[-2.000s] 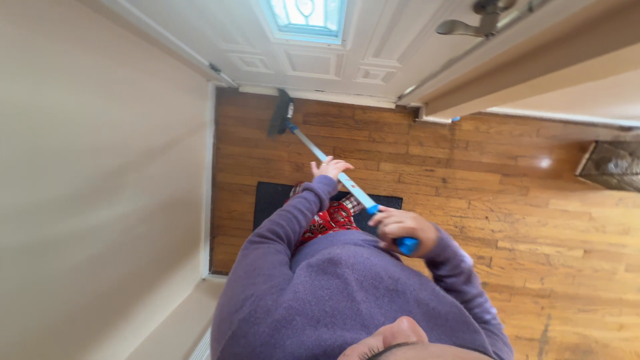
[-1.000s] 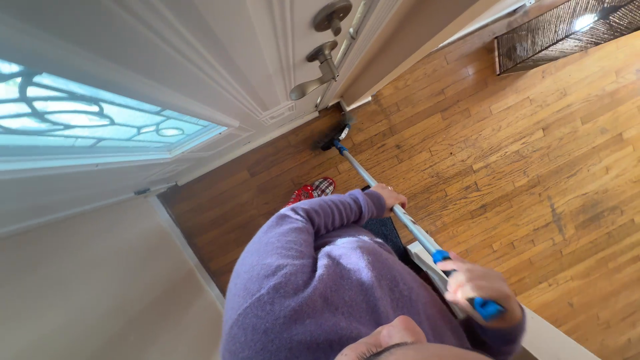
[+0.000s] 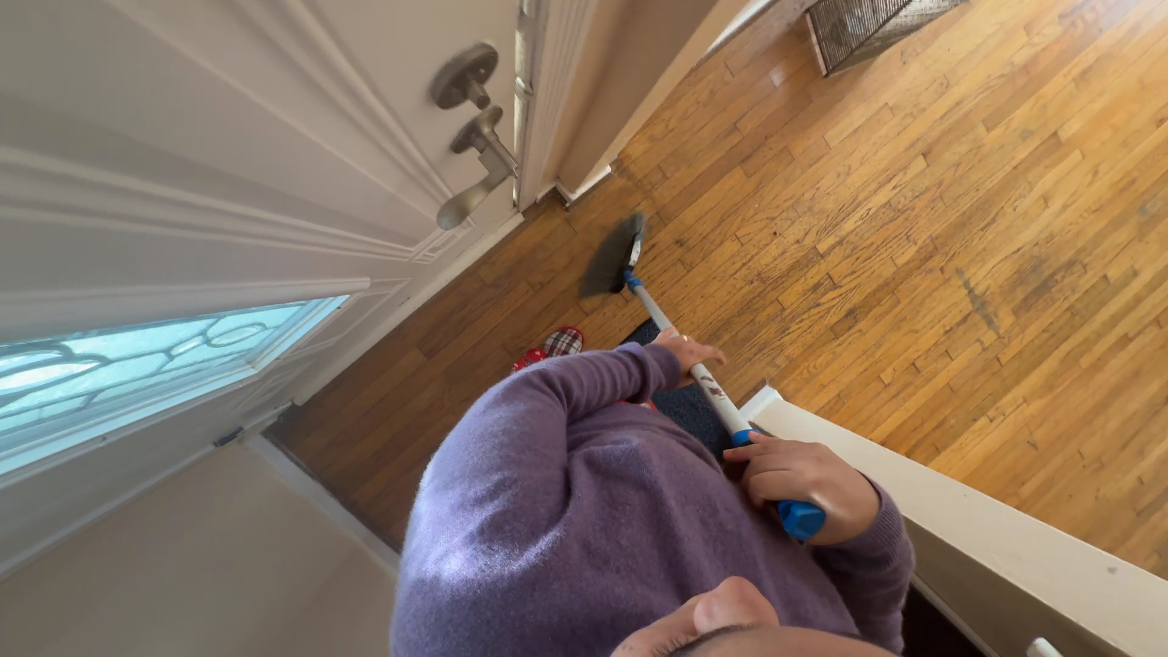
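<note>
A broom with a white handle (image 3: 716,398) and blue grips runs slantwise from my body to the wooden floor. Its dark bristle head (image 3: 613,257) rests on the boards near the door frame and looks slightly blurred. Around the middle of the handle is my left hand (image 3: 686,354), some of its fingers extended. My right hand (image 3: 801,484) wraps the upper end, where the blue end grip sticks out below the palm. Both sleeves are purple. Red and plaid footwear (image 3: 563,341) shows beside my left sleeve, and part of a dark mat (image 3: 693,415) lies under the handle.
A white panelled door (image 3: 383,119) with a metal lever handle (image 3: 476,187) and a leaded glass pane (image 3: 164,365) stands at the left. A low white ledge (image 3: 967,493) runs along the lower right. A textured dark object (image 3: 858,36) sits on the floor at the top right.
The view has turned strongly. Two seconds ago the broom head was by the door's bottom edge; now it is on the floor near the door frame's corner. Both hands have stayed on the handle.
</note>
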